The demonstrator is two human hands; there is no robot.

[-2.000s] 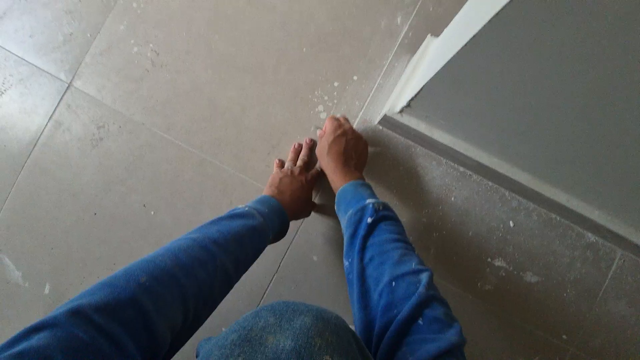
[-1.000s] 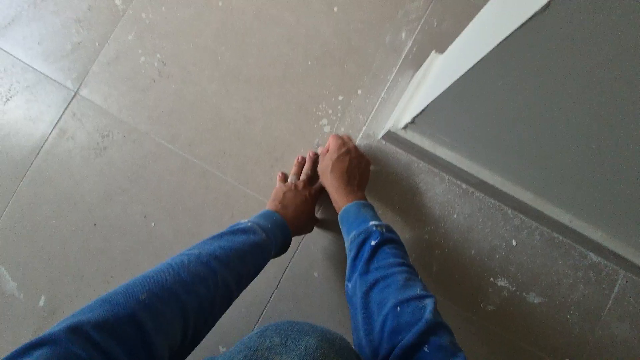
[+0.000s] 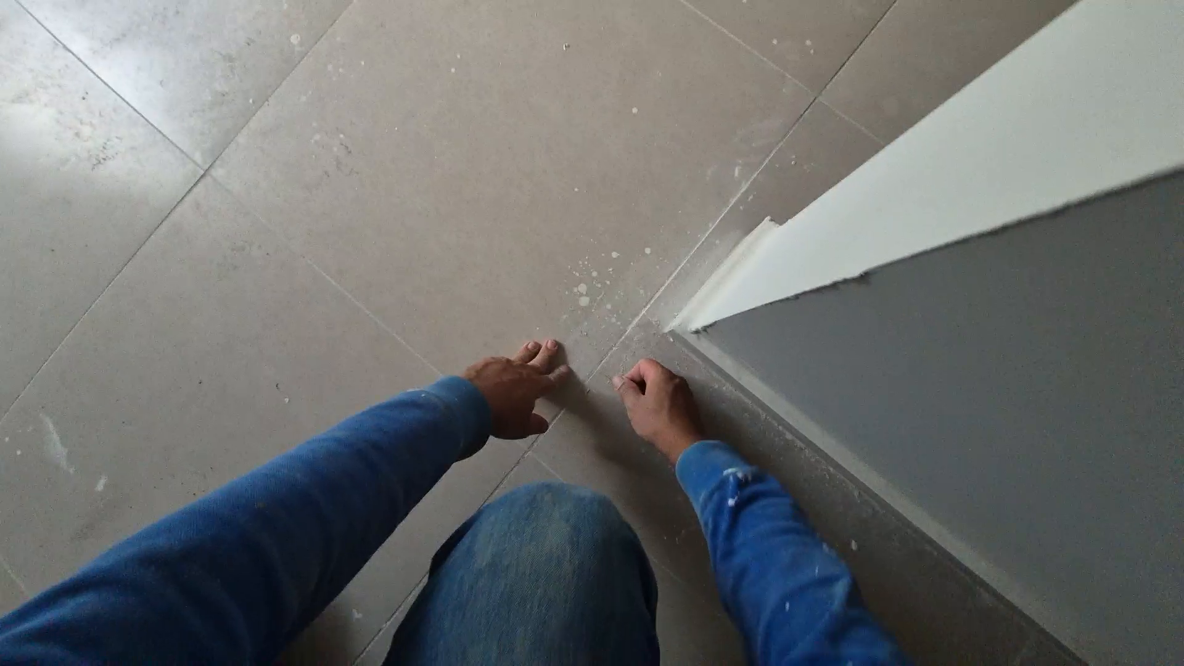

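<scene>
My left hand (image 3: 514,387) rests on the grey floor tiles (image 3: 444,231) with its fingers spread, beside a joint between tiles (image 3: 638,319). On the other side of that joint is my right hand (image 3: 660,403), thumb and index finger pinched together. Whether something small is between those fingertips is too small to tell. A gap of bare tile lies between the two hands. White specks (image 3: 585,291) dot the tile just beyond my fingers.
At the right stands a wall, white on one face (image 3: 888,222) and grey on the other (image 3: 999,370), its corner near my right hand. A baseboard (image 3: 832,453) runs along its foot. My knee in jeans (image 3: 546,573) is at the bottom.
My right hand has moved away from my left hand to the right, toward the wall; before, the two hands were touching or nearly so. The left hand stays on the floor.
</scene>
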